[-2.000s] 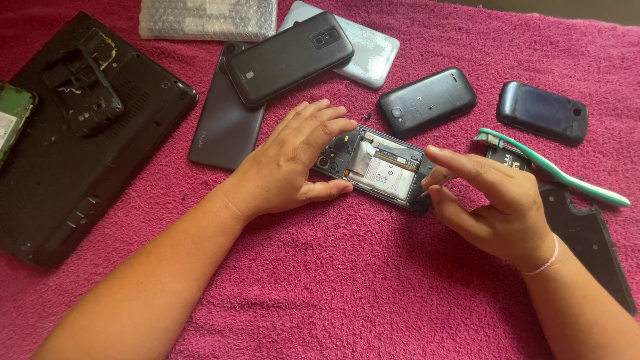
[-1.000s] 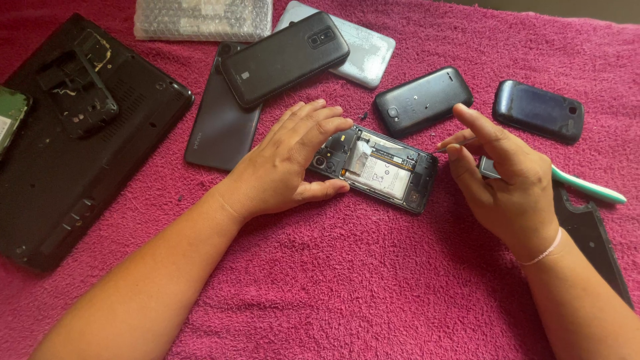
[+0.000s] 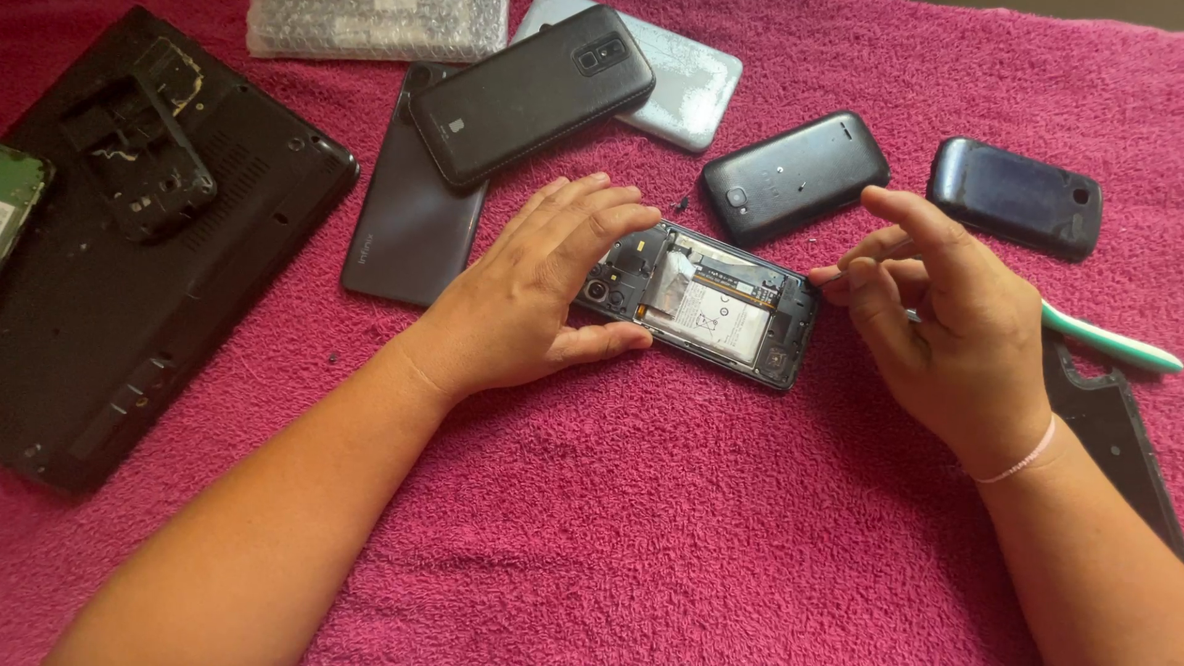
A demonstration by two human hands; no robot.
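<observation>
An opened smartphone [image 3: 712,319] lies on the pink towel, its back cover off, with a white-labelled battery and a ribbon cable showing inside. My left hand [image 3: 546,268] holds the phone's camera end between thumb and fingers. At the other end, my right hand [image 3: 943,305] pinches a thin metal tool [image 3: 837,277], whose tip is at the phone's upper right corner. Most of that tool is hidden by my fingers, so its kind cannot be told.
Further back lie a black-backed phone [image 3: 532,92], a dark phone [image 3: 416,203], a silver phone cover [image 3: 689,88], a small black phone [image 3: 795,176] and another [image 3: 1013,199]. A laptop base [image 3: 277,213] fills the left; a green-white toothbrush [image 3: 1110,340] lies right.
My right hand moved from above the phone's right end, rightward off it, and has since come down to the upper right corner. The left hand stays on the phone.
</observation>
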